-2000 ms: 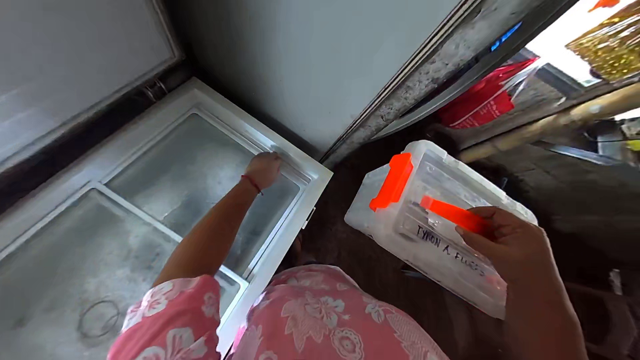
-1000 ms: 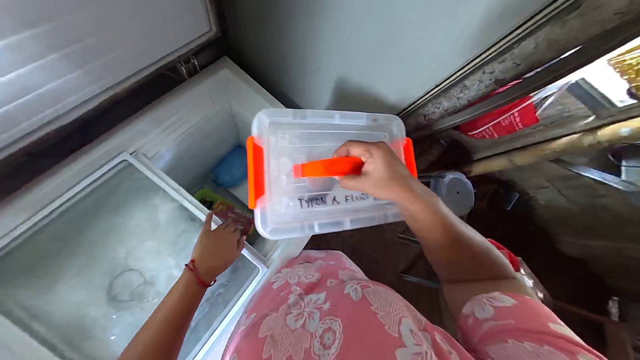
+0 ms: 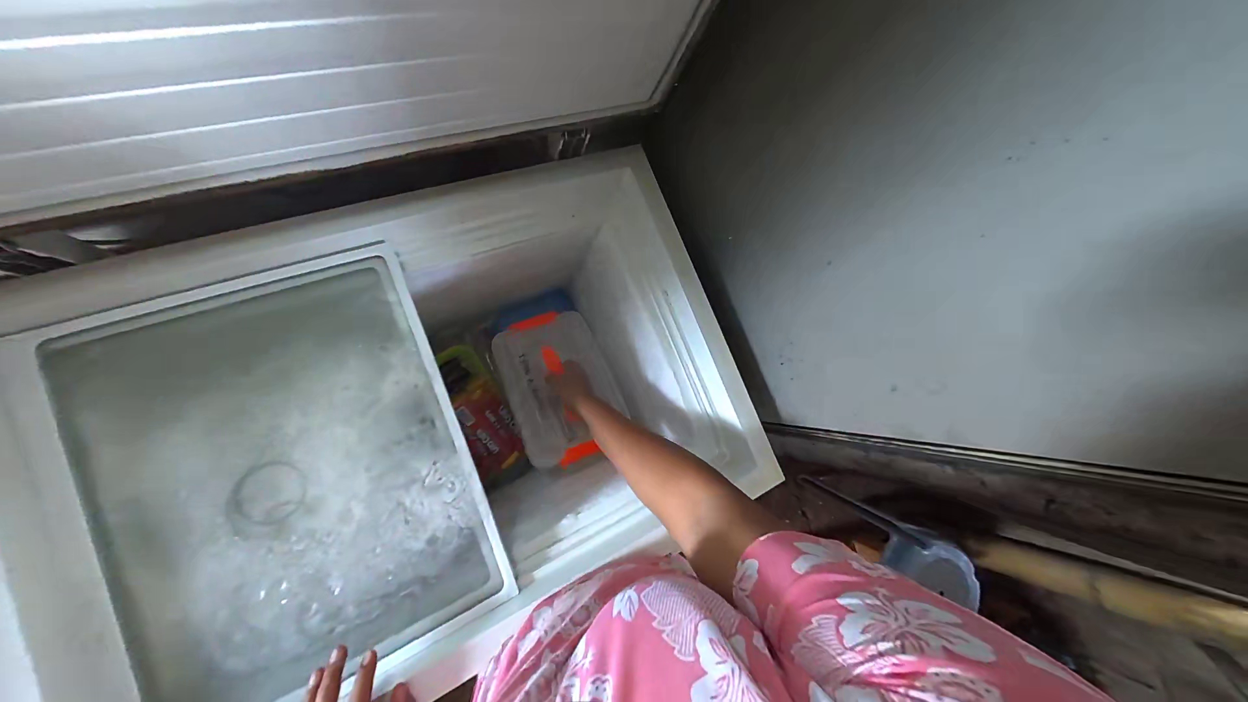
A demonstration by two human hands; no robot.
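Observation:
Deep inside a white chest freezer (image 3: 682,292), my right hand (image 3: 568,382) grips the orange handle of a clear plastic box (image 3: 531,395) with orange latches and writing on its lid. A blue item (image 3: 531,307) shows behind the box, and a red package (image 3: 487,434) with a green-topped item lies against its left side. Only the fingers of my left hand (image 3: 341,678) show at the bottom edge, near the freezer's front rim; whether they touch it is unclear. A frosted glass sliding panel (image 3: 283,468) covers the left part of the freezer.
The raised freezer lid (image 3: 322,78) stands behind the opening. A grey wall panel (image 3: 975,224) rises on the right. Low at the right are a grey plastic dipper (image 3: 931,570) and a bamboo pole (image 3: 1092,590) on the floor.
My right hand has lowered the clear box from above the freezer's edge into its compartment. My left hand has moved back from the opening. Earlier, the glass panel slid left. The view has turned.

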